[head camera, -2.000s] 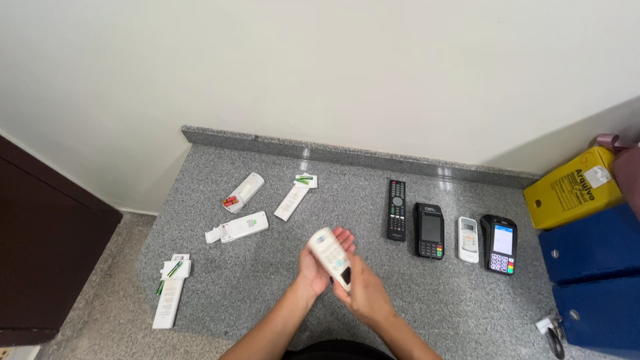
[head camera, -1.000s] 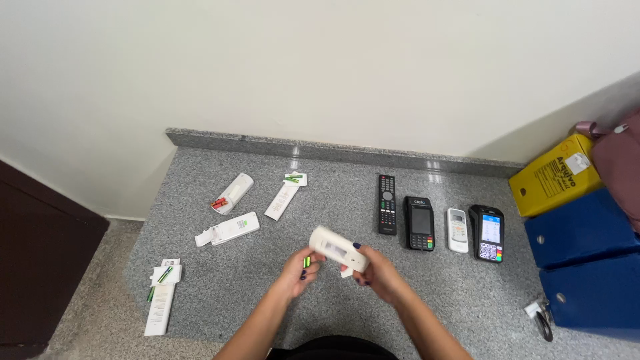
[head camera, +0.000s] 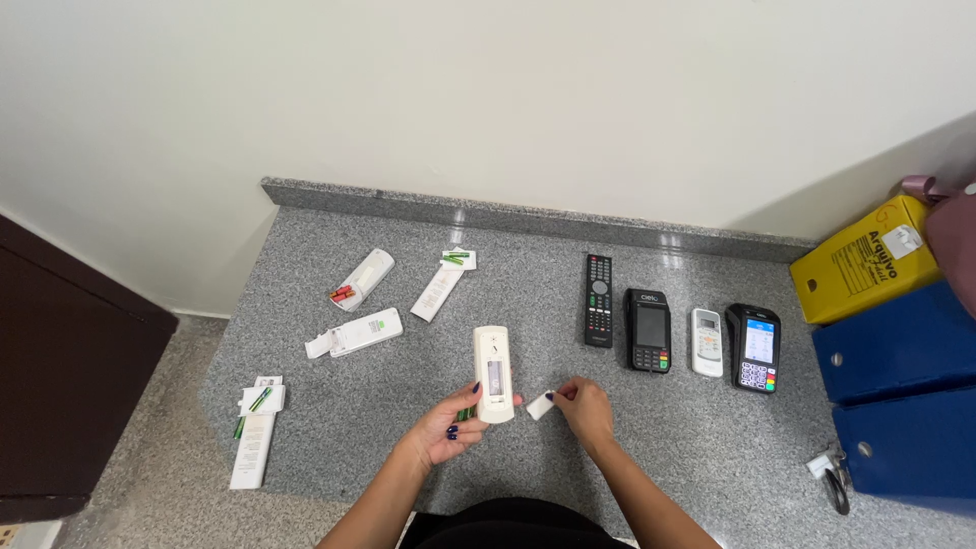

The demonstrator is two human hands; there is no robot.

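Observation:
My left hand (head camera: 450, 427) grips a cream remote control (head camera: 494, 347) with its back facing up and its battery compartment uncovered and without batteries. Green batteries (head camera: 466, 413) show between the fingers of that same hand. My right hand (head camera: 585, 408) pinches a small cream battery cover (head camera: 540, 406) just above the granite counter, right of the remote. Up and to the left lie a white remote with red batteries (head camera: 363, 279), another white remote with a cover at its end (head camera: 367, 332), and a slim white remote (head camera: 436, 293) beside a cover bearing green batteries (head camera: 457, 259).
At the lower left lies a white remote (head camera: 252, 457) with green batteries. A black remote (head camera: 598, 301), two card terminals (head camera: 649, 328) (head camera: 755, 347) and a white remote (head camera: 707, 343) stand in a row. Right are a yellow file box (head camera: 862, 263), blue binders (head camera: 892, 343) and keys (head camera: 827, 469).
The remote's back now faces me with its compartment uncovered; its front faced up two seconds ago. My right hand has moved right, away from the remote, with the cover.

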